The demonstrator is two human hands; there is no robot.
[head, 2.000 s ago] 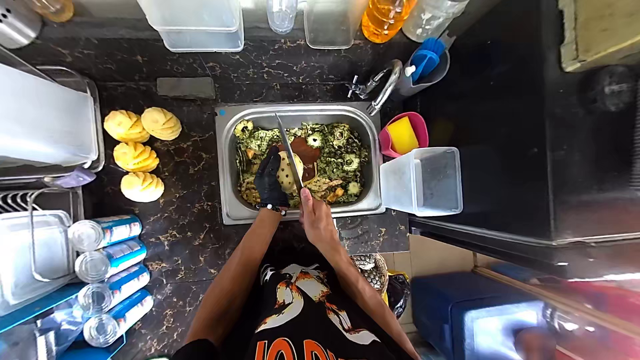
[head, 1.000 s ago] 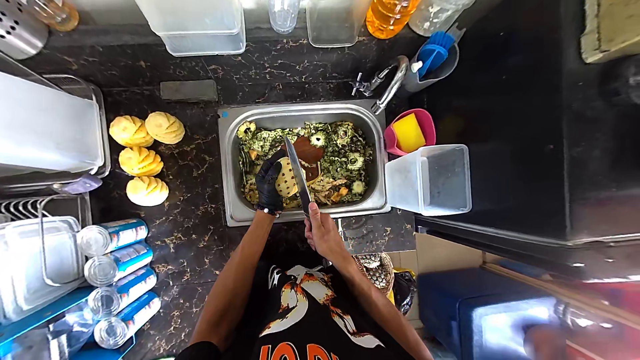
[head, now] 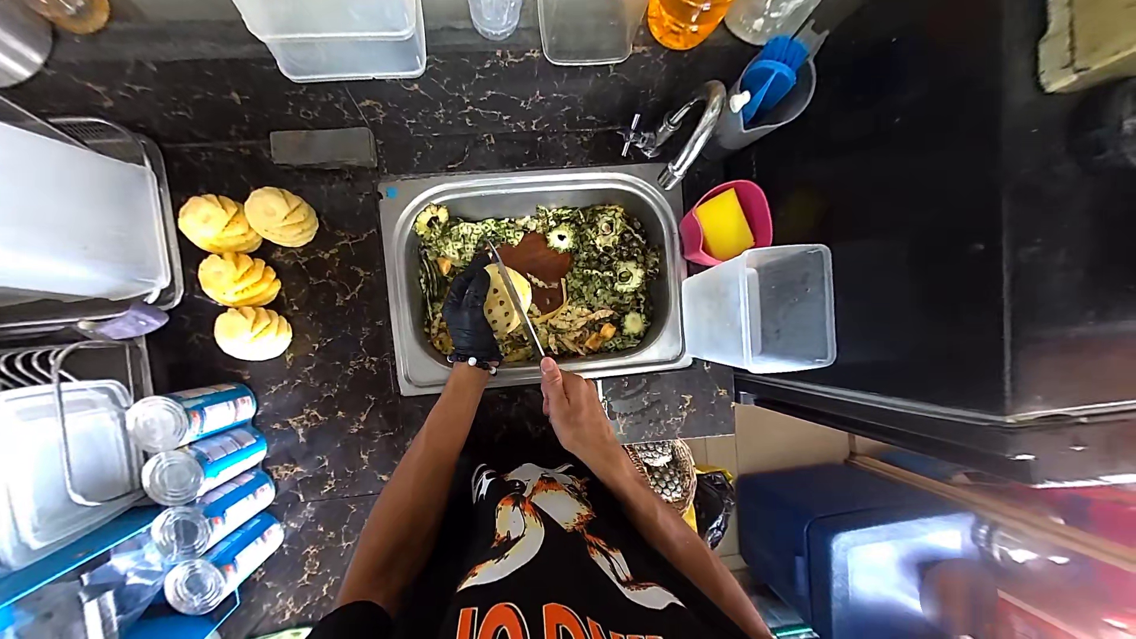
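My left hand [head: 469,311], in a black glove, grips a peeled pineapple with dark eyes [head: 502,308] above the steel sink [head: 404,293]. My bare right hand [head: 572,404] holds a long knife [head: 517,302] by its handle, with the blade lying across the pineapple's right side. Beneath them, pineapple peelings [head: 608,257] and green crown ends fill much of the basin around a brown patch [head: 537,259]. On the counter at the left sit several peeled pineapples [head: 253,334] with spiral grooves.
A clear plastic container [head: 790,306] stands right of the sink, below a pink holder with a yellow sponge [head: 725,224]. The faucet [head: 701,133] rises behind the basin. Several cans [head: 213,417] and a dish rack [head: 164,213] are at the left. Unpeeled pineapples [head: 661,470] lie low at the right.
The knife blade has tilted a little and lies more over the pineapple's right side. The pineapple has turned slightly in my left hand. Both hands keep their holds.
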